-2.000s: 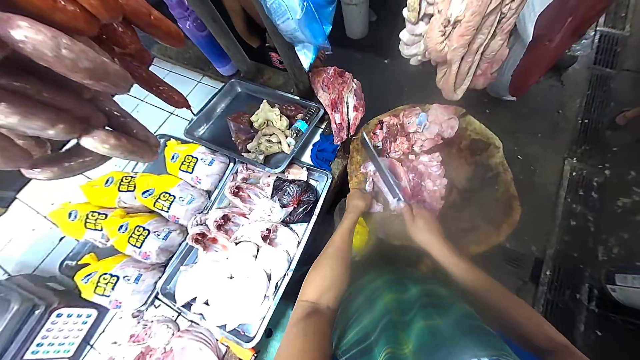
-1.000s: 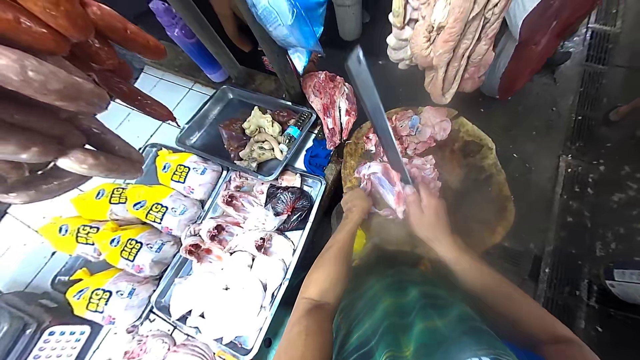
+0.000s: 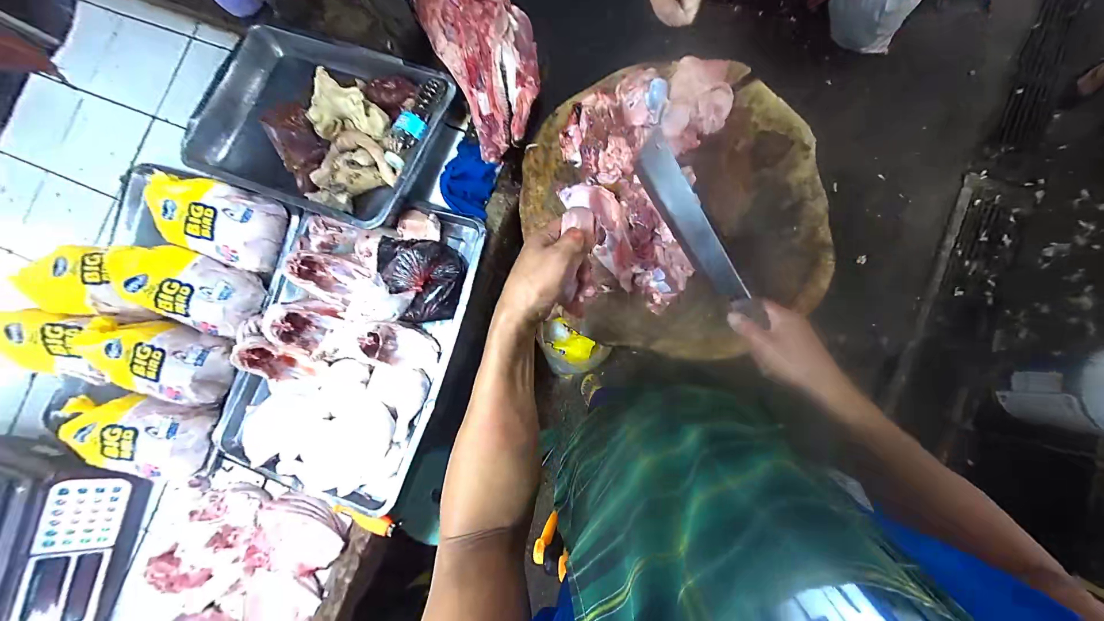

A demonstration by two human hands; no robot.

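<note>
A round wooden chopping block (image 3: 776,216) bears cut pieces of raw meat (image 3: 621,147). My left hand (image 3: 552,263) grips a piece of raw meat (image 3: 604,228) at the block's left side. My right hand (image 3: 772,336) is closed around the handle of a long, broad-bladed knife (image 3: 690,216) near the block's lower right edge. The blade points up and to the left, over or against the meat; whether it touches cannot be told. My fingers hide most of the handle.
Left of the block, a metal tray (image 3: 470,259) holds whole chickens and a tied black bag; a dark tray (image 3: 203,129) holds offal and a bottle. Bagged chickens (image 3: 172,293), a scale (image 3: 78,526), a hanging meat piece (image 3: 483,69) and a blue cloth (image 3: 468,179) are nearby.
The knife, upright over the meat one second ago, is lower and slants to the left. My right hand has moved away from my left hand. The view has tilted down.
</note>
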